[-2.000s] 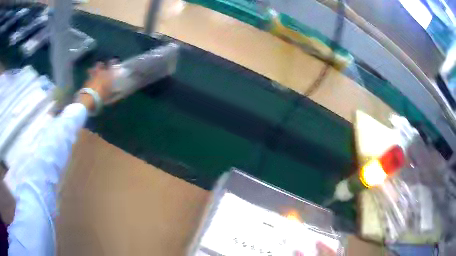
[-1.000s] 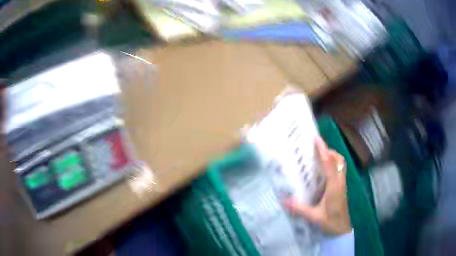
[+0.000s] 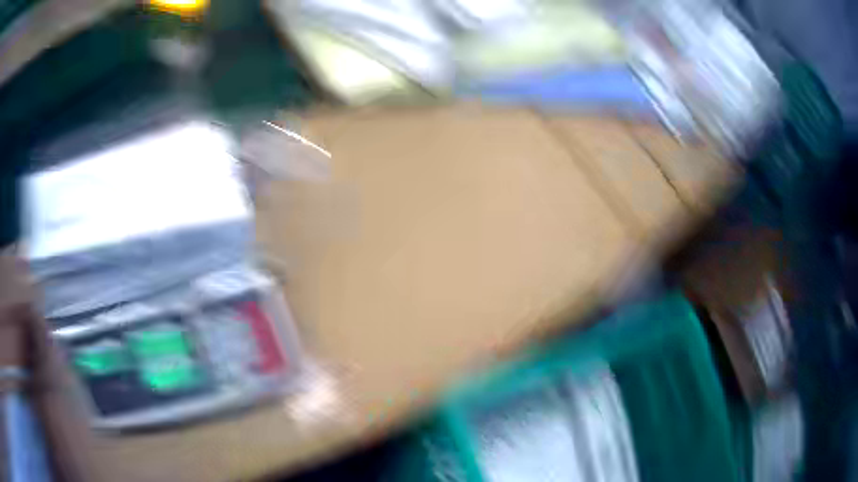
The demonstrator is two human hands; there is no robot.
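The picture is blurred. The grey-white weighing scale (image 3: 179, 311) stands at left, with green-lit displays and red keys. Its pan area (image 3: 136, 198) shows bright white; I cannot tell if a box lies there. My left hand (image 3: 13, 320) is at the left edge beside the scale, blurred and partly cut off; its fingers and any hold are unclear. My right hand is not in view. The green crate (image 3: 706, 386) is at the bottom right, with white wrapped boxes (image 3: 555, 433) inside, cut off by the lower edge.
Brown cardboard bench cover (image 3: 433, 235) lies between scale and crate. Wrapped goods (image 3: 706, 75) and pale yellow board (image 3: 353, 71) are at the bench's back. The dark green conveyor (image 3: 245, 66) and a yellow light (image 3: 177, 5) are at upper left. White items (image 3: 770, 339) lie low right.
My right hand, which held a white box over the crate, has left the picture, and the box is no longer seen there. The view has shifted, so scale and crate sit lower and further right.
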